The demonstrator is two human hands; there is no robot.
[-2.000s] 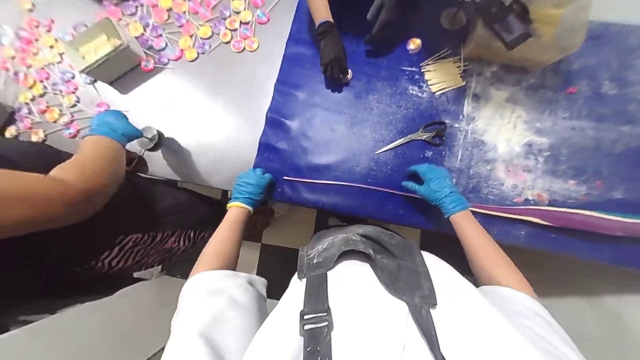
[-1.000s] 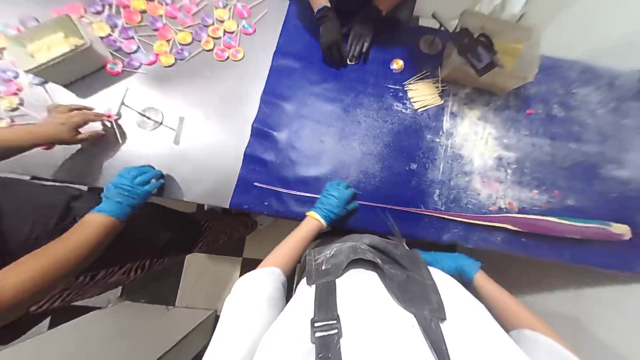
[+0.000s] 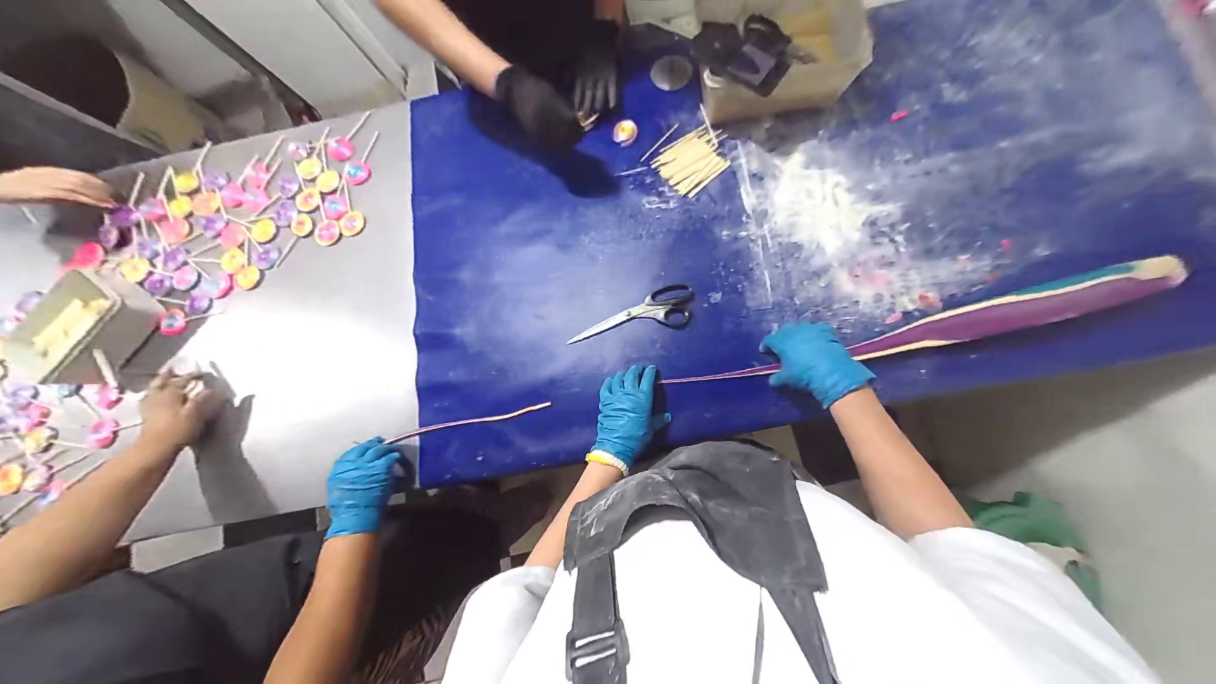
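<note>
A long purple, cream and teal candy log (image 3: 1026, 318) lies along the front edge of the blue mat, tapering leftward into a thin strand. My right hand (image 3: 819, 363), in a blue glove, rests on the narrowing part. My left hand (image 3: 629, 416), also blue-gloved, lies at the strand's left end, its fingers together; whether it grips the strand is hidden. Scissors with black handles (image 3: 655, 309) lie just beyond my hands. A separate thin candy strip (image 3: 475, 420) lies to the left, one end at a co-worker's blue-gloved hand (image 3: 361, 484).
Across the table, a co-worker's black-gloved hands (image 3: 541, 106) are near a round candy (image 3: 624, 132) and a pile of sticks (image 3: 691, 161). A bin (image 3: 826, 71) stands behind. Many lollipops (image 3: 233, 223) and a box of sticks (image 3: 90, 323) are on the grey table at left.
A separate strip now lies between my left hand and the co-worker's glove. My right hand, low at the table edge one second ago, is now on the candy. The view has shifted.
</note>
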